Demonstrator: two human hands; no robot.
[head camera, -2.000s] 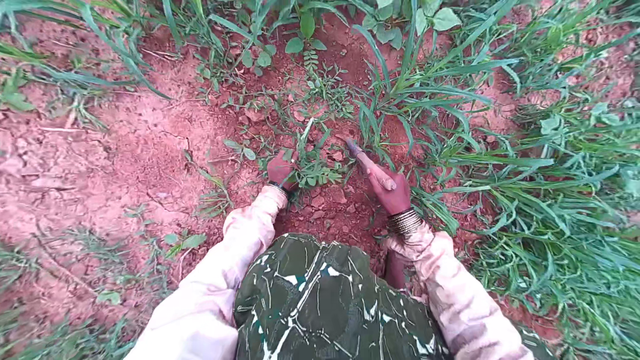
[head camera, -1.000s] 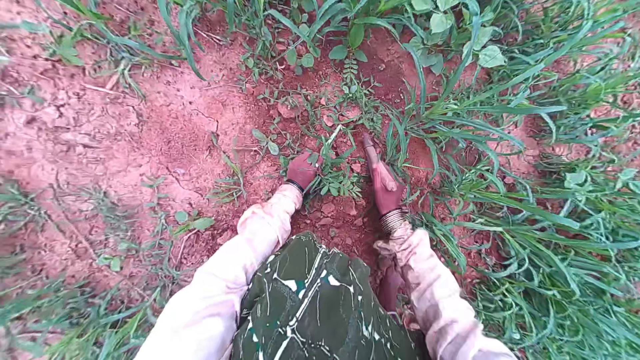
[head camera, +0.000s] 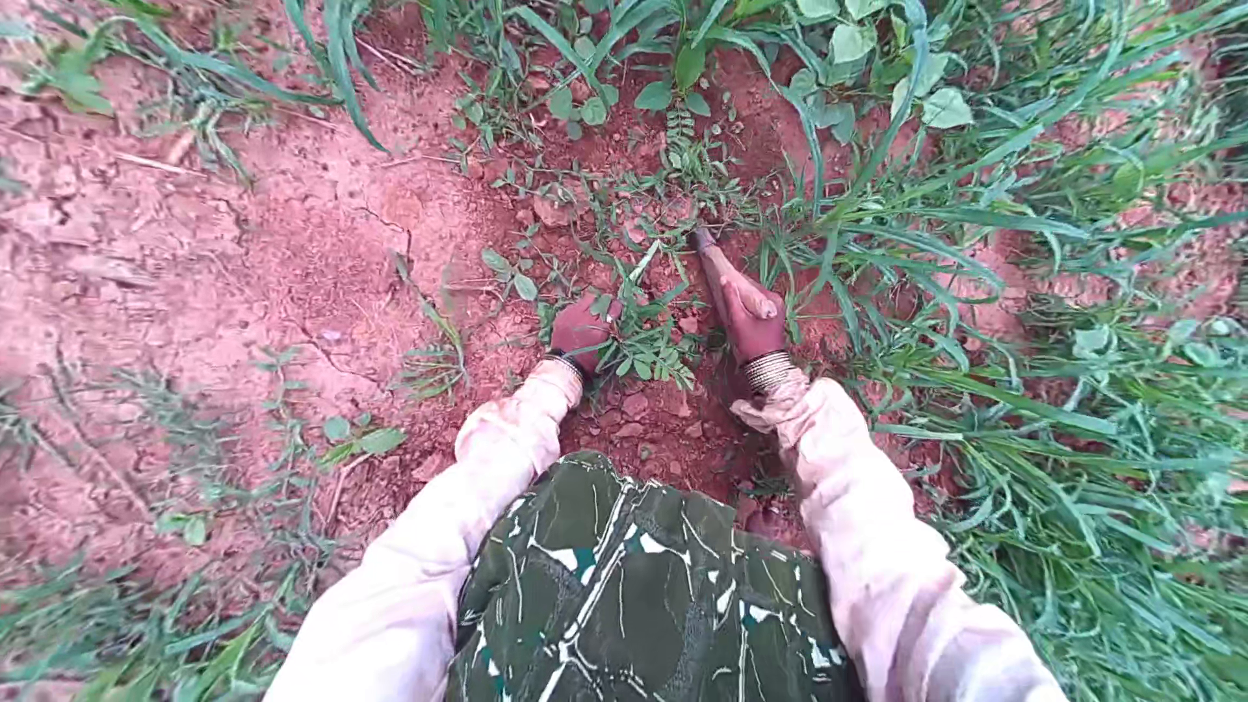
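Observation:
My left hand (head camera: 585, 327) is closed around a leafy green weed (head camera: 655, 336), whose leaves spread to the right of my fingers and whose pale stem or root (head camera: 643, 261) points up and right. My right hand (head camera: 753, 327) grips the wooden handle (head camera: 720, 273) of a small hand tool. Its dark metal end (head camera: 702, 238) touches the soil beside low weeds; the tip is hidden there, so the kind of tool cannot be told. Loose reddish clods (head camera: 634, 409) lie below the weed, between my wrists.
Tall grass (head camera: 1053, 409) crowds the right side. Broad-leaved plants (head camera: 848, 49) and small weeds (head camera: 692, 156) grow ahead. Cracked red soil (head camera: 322, 244) with scattered sprigs stretches to the left. Patterned dark green cloth (head camera: 634, 585) covers my lap.
Both hands keep their holds on the weed and the tool. The tool's end has moved forward to the small weeds ahead since two seconds ago. The view has shifted somewhat.

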